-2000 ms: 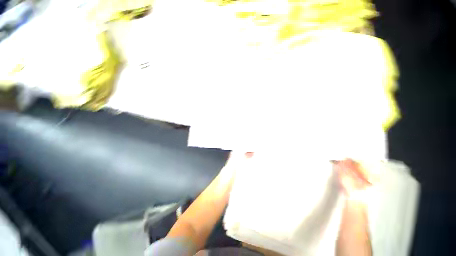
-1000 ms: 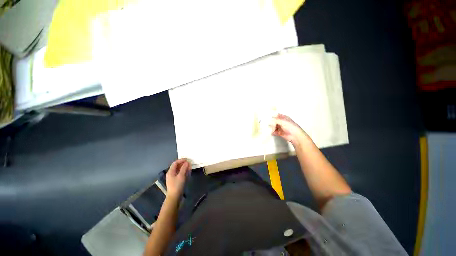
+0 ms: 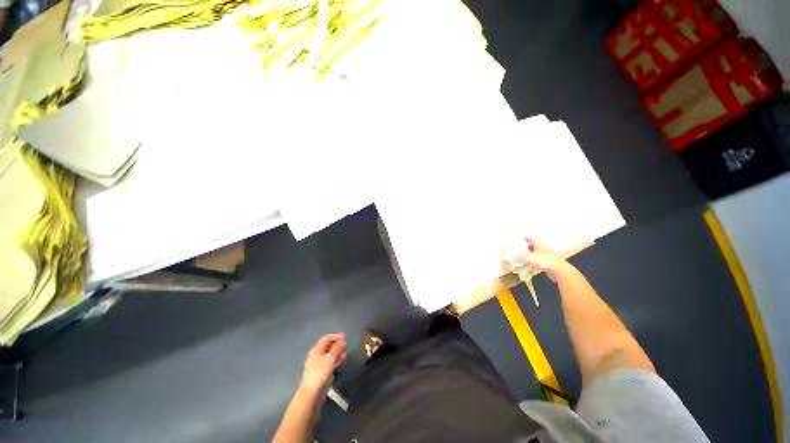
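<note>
A stack of glaring white boards lies in front of me over a brown carton. My right hand is at the front edge of the stack and holds a small translucent bottle, its pale nozzle pointing down. My left hand is off the boards, over the floor at the lower left, with its fingers curled; I see nothing in it. Loose yellow leather strips lie on the overexposed white table at the top.
Olive and yellow leather stacks and a grey sheet lie on the left of the table. Red cartons and a black box stand at the upper right. A yellow line runs on the dark floor.
My left hand has left the board's front corner and hangs over the floor. My right hand has moved from the board's middle to its front edge with the bottle. The view has turned.
</note>
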